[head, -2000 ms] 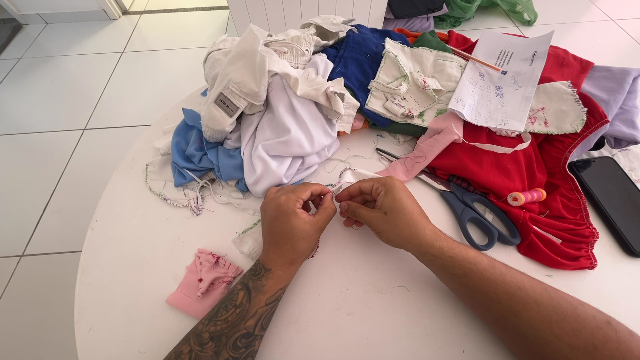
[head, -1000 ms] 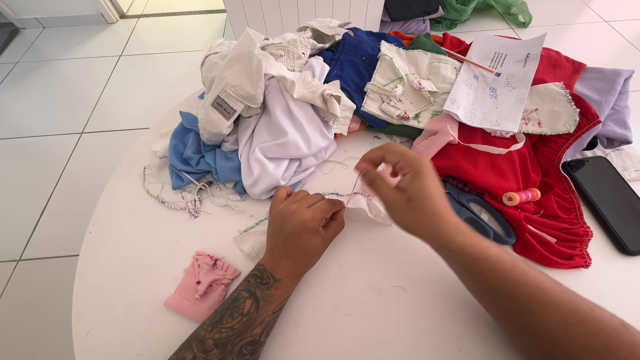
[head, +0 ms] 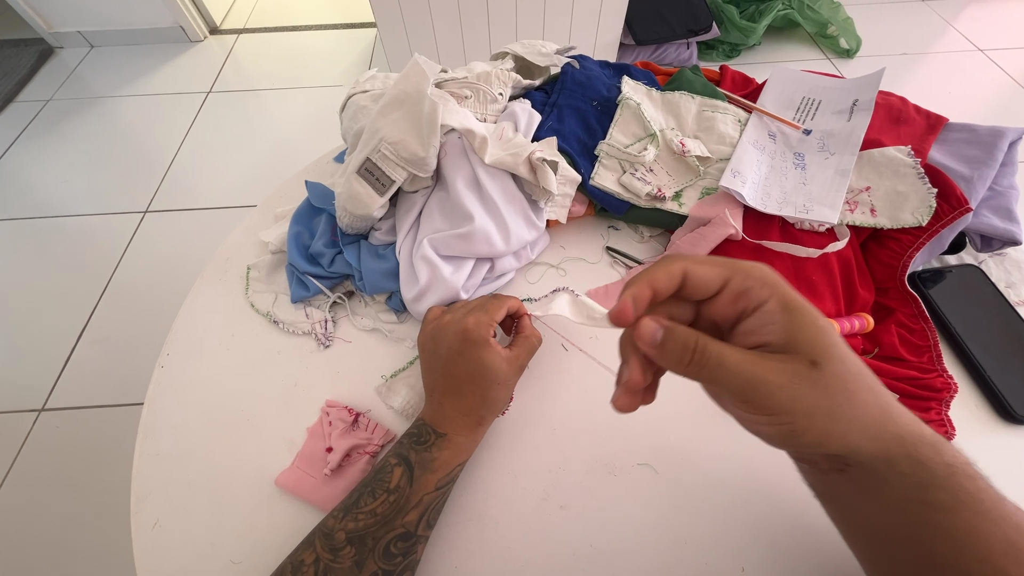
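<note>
My left hand (head: pixel 474 352) pinches the edge of a white cloth piece (head: pixel 572 308) with dark stitching along its upper edge. From the left fingertips a thin pink thread (head: pixel 576 348) runs taut, down and right toward my right hand (head: pixel 696 340). The right thumb and forefinger are closed together in front of the cloth's right end; a needle cannot be made out. More of the white cloth, edged with green stitches, shows under the left wrist. A folded pink cloth (head: pixel 336 456) with dark red stitches lies left of my tattooed forearm.
On the round white table (head: pixel 208 448), a heap of garments (head: pixel 472 224) spans the back. Red fabric (head: pixel 896 320) at right bears a pink-orange thread spool (head: pixel 852 324). A written sheet (head: pixel 800 152) and a pencil (head: pixel 764 110) lie on top. A black phone (head: pixel 972 336) rests at the right.
My right hand has moved away from my left, toward the right and nearer the camera, with thread stretched between them. It now covers the scissors seen earlier. My left hand stays at the cloth.
</note>
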